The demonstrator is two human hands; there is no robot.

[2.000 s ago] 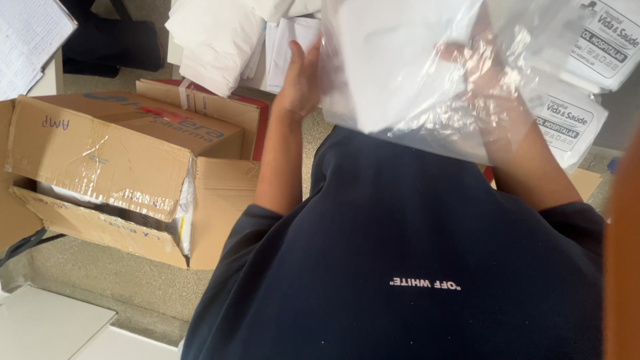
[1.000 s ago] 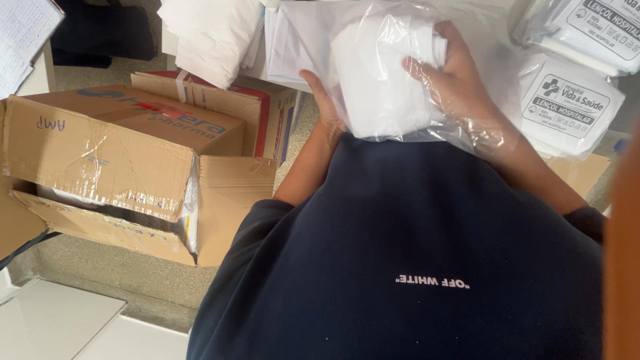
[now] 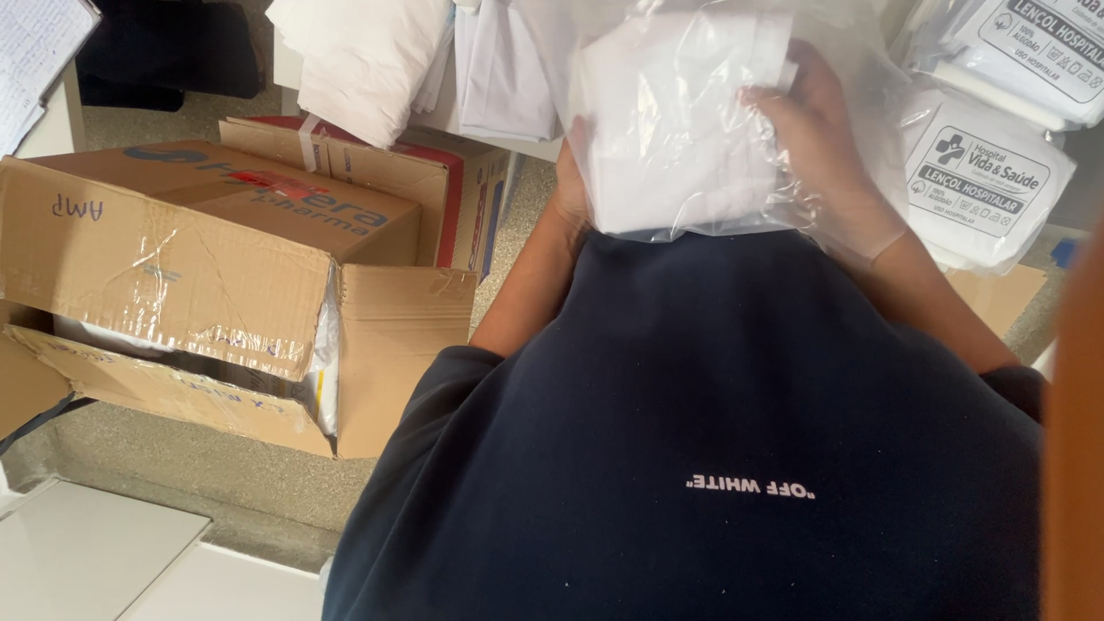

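A folded white cloth (image 3: pixel 681 129) sits inside a clear plastic bag (image 3: pixel 862 78) at the top centre, just beyond my dark shirt. My right hand (image 3: pixel 802 121) is inside the bag and grips the cloth's right edge, thumb on top. At the bag's left side, my left hand (image 3: pixel 573 177) supports it from outside; its fingers are mostly hidden behind the bag and cloth. White packaged cloths with printed fronts (image 3: pixel 983 177) are stacked to the right of my right hand. Folded white fabric (image 3: pixel 503 73) lies at the edge of a white surface left of the bag.
A large open cardboard box (image 3: pixel 164 259) stands on the floor at left, its flaps spread. Behind it is another carton with red edges (image 3: pixel 379 168). A rumpled white cloth (image 3: pixel 366 60) hangs over the table edge. Dark fabric (image 3: pixel 168 52) and a handwritten notebook (image 3: pixel 39 60) are at upper left.
Two seconds ago my left hand was apart from the cloth with its fingers spread; now it is against the bag's left side. My right hand has gone on gripping the bagged cloth, which has flattened out.
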